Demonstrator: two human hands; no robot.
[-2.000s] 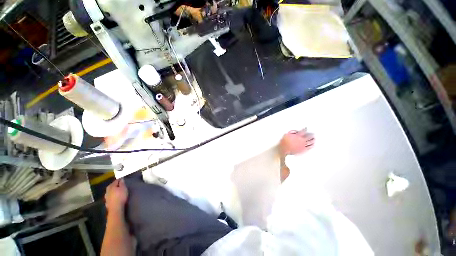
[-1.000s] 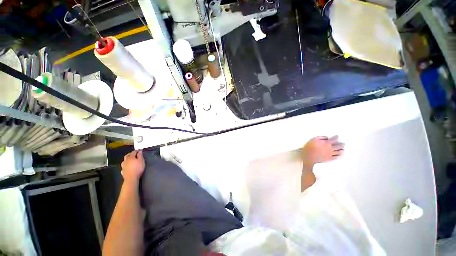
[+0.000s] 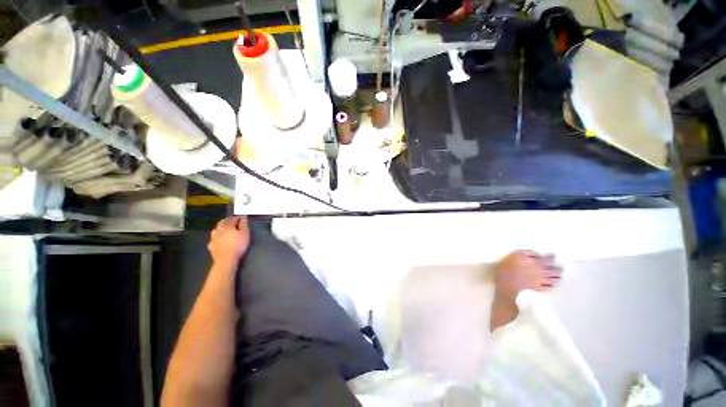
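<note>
The pale tabletop with a white rear strip lies in front of me. My right hand rests on it, palm down and empty, fingers slightly spread. My left hand is at the left end, its fingers closed around the white table edge below the thread stand; its fingertips are partly hidden. Behind is the sewing machine, cut off by the top edge, with a black bed cover. A beige panel with a yellow edge lies on the cover's right part.
Thread cones with red and green tops stand at left. Brown spools stand near the machine base. A black cable curves across. Stacked panels are far left. A white scrap lies at lower right.
The view has turned and shifted, so the table edge now runs level and the scrap sits lower. Both hands keep their places on the table.
</note>
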